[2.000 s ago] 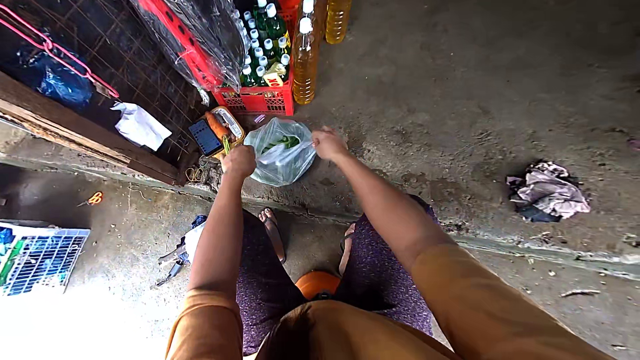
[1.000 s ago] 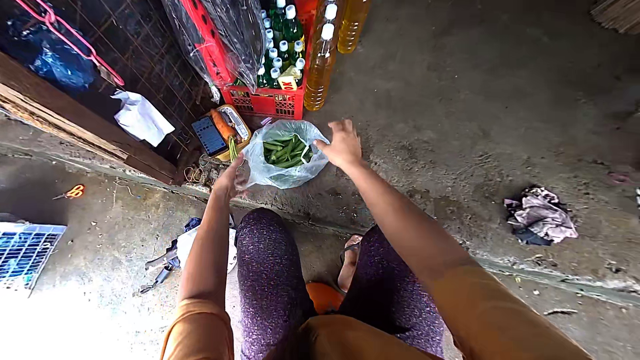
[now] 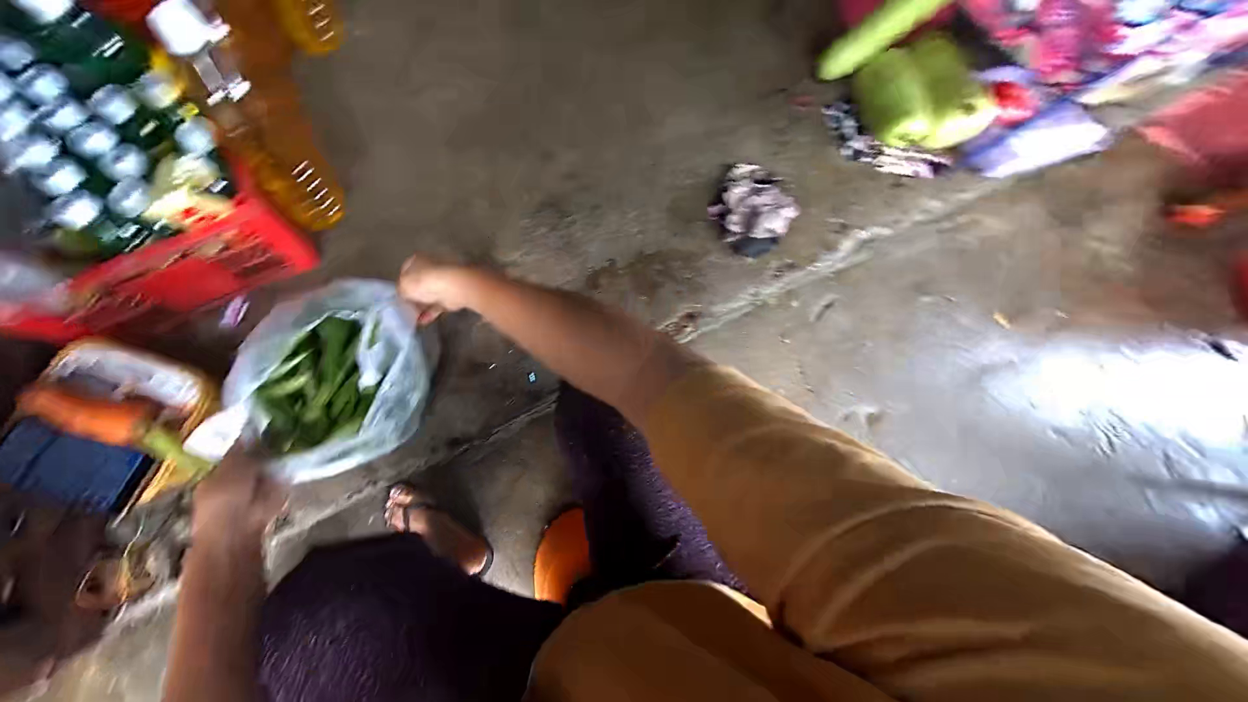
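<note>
A clear plastic bag (image 3: pixel 395 419) stands on the concrete floor with its mouth wide, and green vegetable pods or leaves (image 3: pixel 317 385) lie inside it. My right hand (image 3: pixel 436 288) grips the bag's rim at the upper right, fingers closed. At the bag's lower left, my left hand (image 3: pixel 239 487) is blurred; it touches or nearly touches the rim, and its fingers cannot be made out. Just beyond that hand, an orange carrot (image 3: pixel 88 414) lies across a small basket (image 3: pixel 185 375) that also holds a dark blue object (image 3: pixel 68 466).
A red crate (image 3: pixel 195 268) of green bottles stands at the upper left, beside bottles of amber liquid (image 3: pixel 292 156). A crumpled cloth (image 3: pixel 756 207) lies on the floor. Green vegetables (image 3: pixel 916 93) and colourful packets (image 3: pixel 1043 136) are at the upper right. A low concrete ledge crosses the floor.
The view has swung to the right. My right hand, spread beside the bag one second ago, is now closed on its rim. The green contents remain visible in the bag.
</note>
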